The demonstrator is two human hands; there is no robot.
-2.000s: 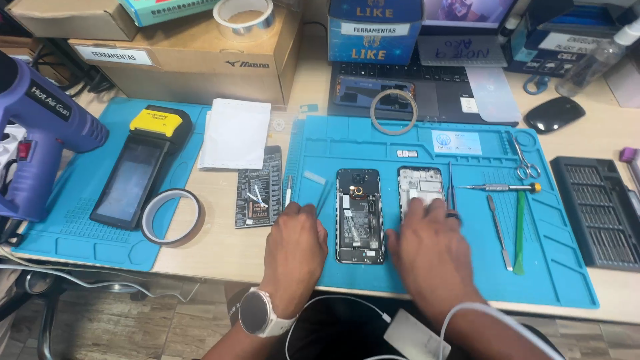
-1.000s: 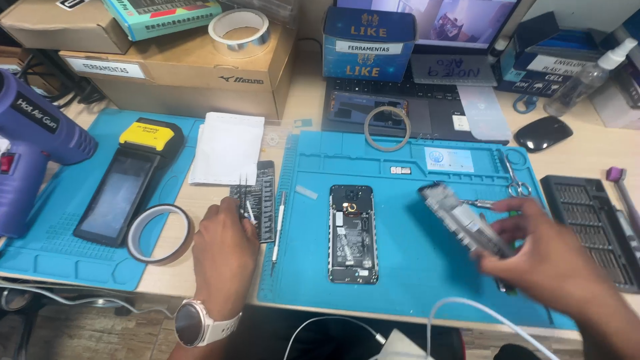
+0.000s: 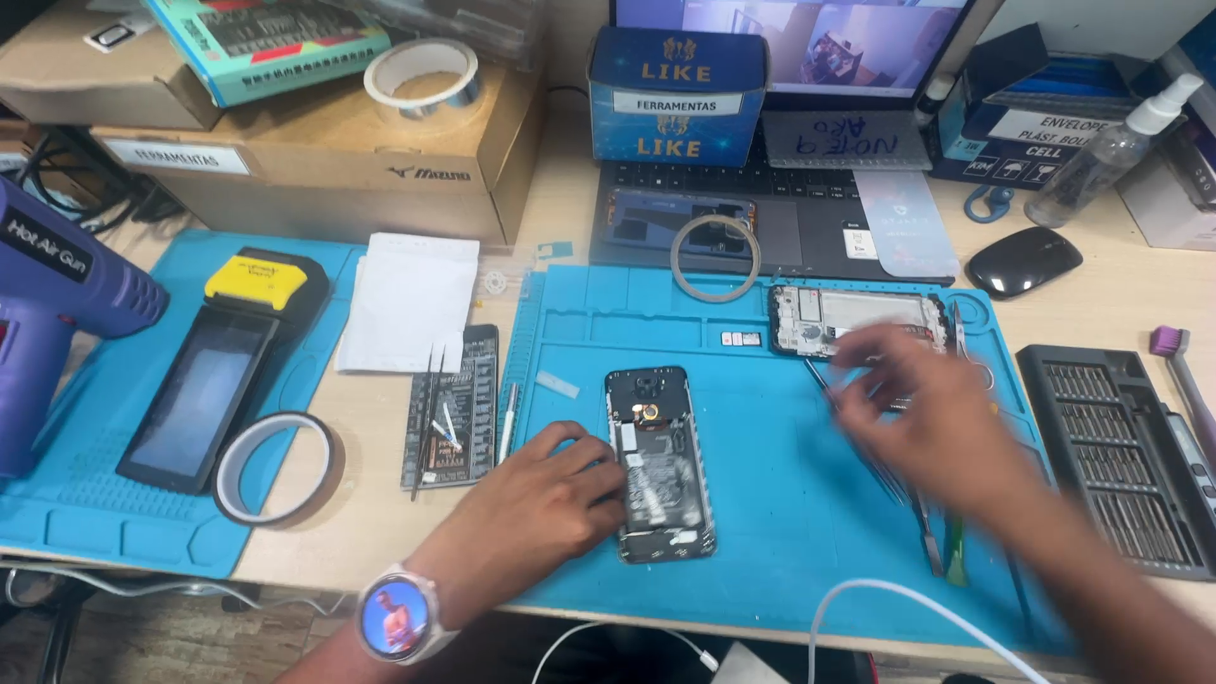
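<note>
My left hand point(image 3: 560, 499), with a smartwatch on its wrist, touches the left edge of an opened smartphone point(image 3: 660, 475), whose battery and inner parts show. That phone lies upright on the blue repair mat point(image 3: 760, 560). My right hand point(image 3: 912, 408) is blurred, its fingers apart, over the mat's right part. Just above it a metal phone frame point(image 3: 855, 318) lies sideways along the mat's upper edge. Tweezers point(image 3: 855, 442), a metal spudger point(image 3: 928, 541) and a green pry tool point(image 3: 956, 556) lie below and beside the right hand. Dark tweezers point(image 3: 427, 418) rest on a small screw board point(image 3: 480, 380) at left.
A screwdriver bit case point(image 3: 1121, 456) and a black mouse point(image 3: 1024, 261) stand at right. A laptop point(image 3: 807, 214) is behind, with a tape ring point(image 3: 715, 258) in front. At left are a handheld terminal point(image 3: 204, 380), a tape roll point(image 3: 275, 468) and a hot air gun point(image 3: 66, 285).
The metal phone frame, held in my right hand a second ago, now lies on the mat's upper right. My left hand has moved right from the screw board to the opened phone; the tweezers lie on the board.
</note>
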